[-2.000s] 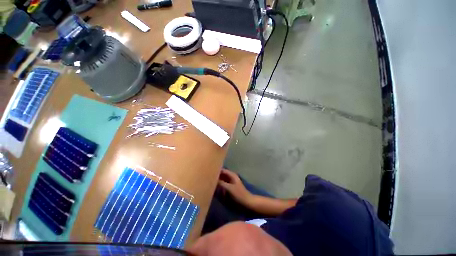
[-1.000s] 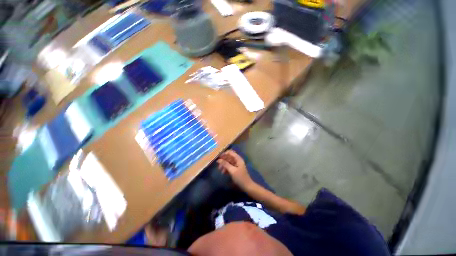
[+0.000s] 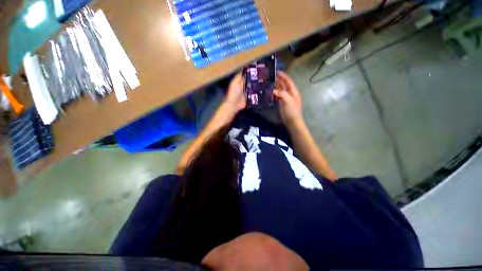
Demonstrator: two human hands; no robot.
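Observation:
A black smartphone (image 3: 260, 84) with a lit pinkish screen is held upright over my lap, just below the bench edge. My left hand (image 3: 236, 92) grips its left side. My right hand (image 3: 288, 95) holds its right side, with the thumb near the screen. The bright blue solar cell strip array (image 3: 222, 26) lies on the bench beyond the phone. A small dark tool (image 3: 203, 52) lies on its lower left corner.
Silver tabbing ribbon (image 3: 79, 55) and white strips (image 3: 39, 90) are spread at the left. An orange stick (image 3: 11, 95), dark blue cells (image 3: 30, 138) and the green mat (image 3: 33, 32) are further left. A blue stool (image 3: 156, 129) is under the bench. A black cable (image 3: 338, 63) hangs at the right.
The view has swung down and to the left. Both hands now hold the phone, which was not visible before. The soldering items and dark cell groups have left the picture.

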